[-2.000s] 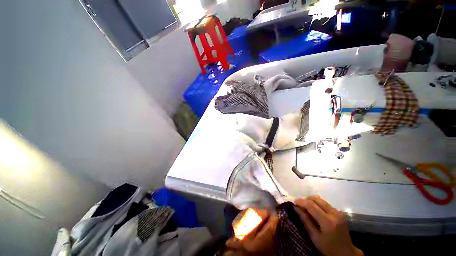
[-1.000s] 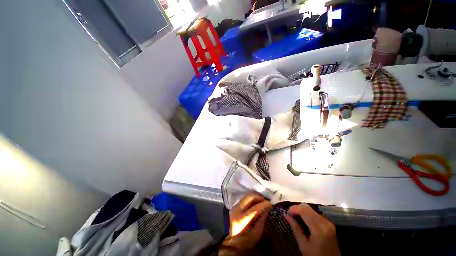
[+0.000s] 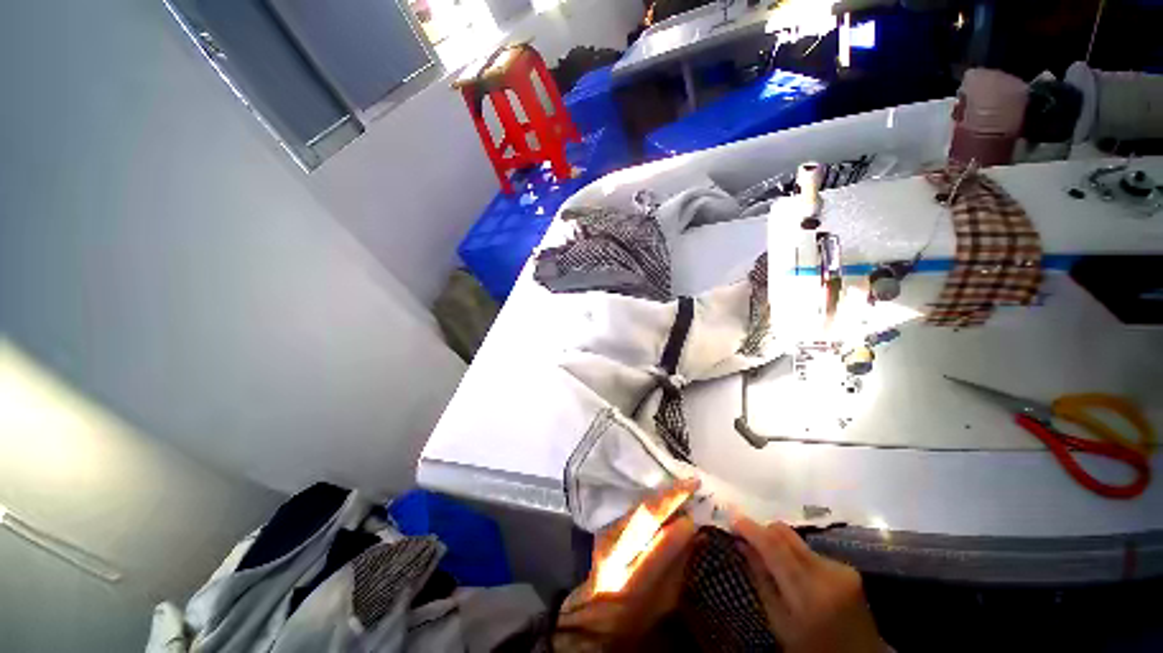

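Note:
The pale grey-white fabric (image 3: 625, 469) runs from the machine bed to the table's front edge, with a dark strip (image 3: 677, 334) across it. My left hand (image 3: 638, 568) grips the fabric at the front edge, lit by a bright patch of sun. My right hand (image 3: 806, 587) pinches the checked fabric panel (image 3: 727, 593) beside it, the fingertips of both hands close together. The panel hangs down between my hands. The presser foot area (image 3: 835, 364) is washed out by glare.
Scissors (image 3: 1099, 447) lie right of the needle. Plaid cloth (image 3: 992, 249) drapes over the machine arm. A checked bundle (image 3: 606, 255) lies at the table's left rear. A garment pile (image 3: 332, 574) is low at left. A red stool (image 3: 520, 115) and pink bottle (image 3: 988, 115) stand behind.
The view has shifted slightly since two seconds ago. My hands have shifted along the front edge, and my right fingers have come closer to my left hand over the checked panel.

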